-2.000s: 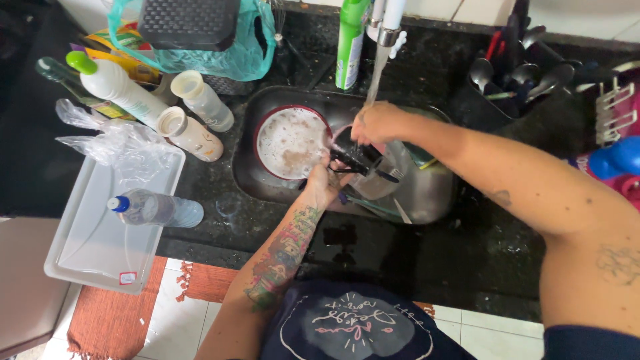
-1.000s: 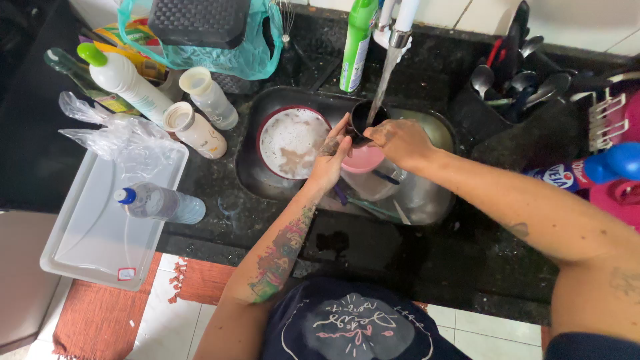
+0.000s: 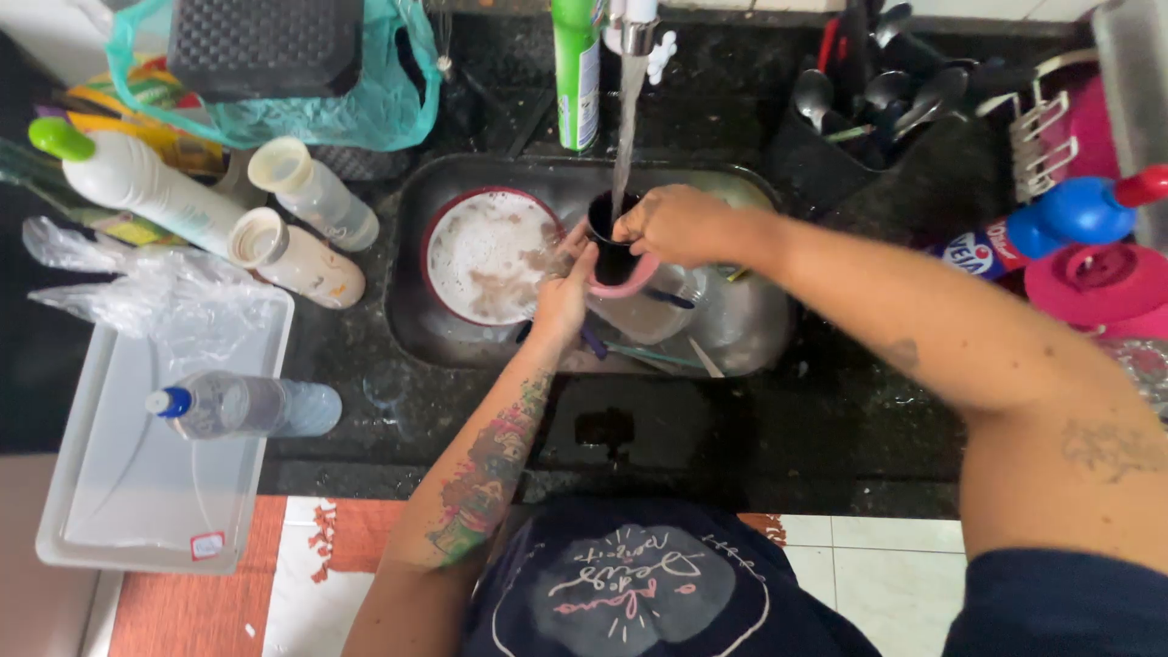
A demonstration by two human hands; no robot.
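My left hand (image 3: 568, 278) holds a dark cup (image 3: 613, 263) upright over the steel sink (image 3: 415, 342). Fingers of my right hand (image 3: 671, 224) reach into the cup's mouth; whether they hold anything in there is hidden. Water runs from the faucet (image 3: 631, 38) into the cup. Just below the cup are a pink rim (image 3: 630, 290) and a clear container (image 3: 655, 319) in the sink. Left of my left hand sits a red-rimmed bowl (image 3: 484, 260) full of suds. Utensils (image 3: 652, 354) lie along the sink's near side.
On the left stand baby bottles (image 3: 310, 265), a white bottle with a green cap (image 3: 151, 187) and a plastic tray (image 3: 91, 538) bearing a water bottle (image 3: 260, 404). A green bottle (image 3: 577, 82) is behind the sink. A cutlery holder (image 3: 821, 173) and a blue Veja bottle (image 3: 1049, 224) stand at right.
Two seconds ago my hands were lower over the clear container, with a black object in my left hand. The dark cup has since come under the stream, and my right fingers have moved into its mouth.
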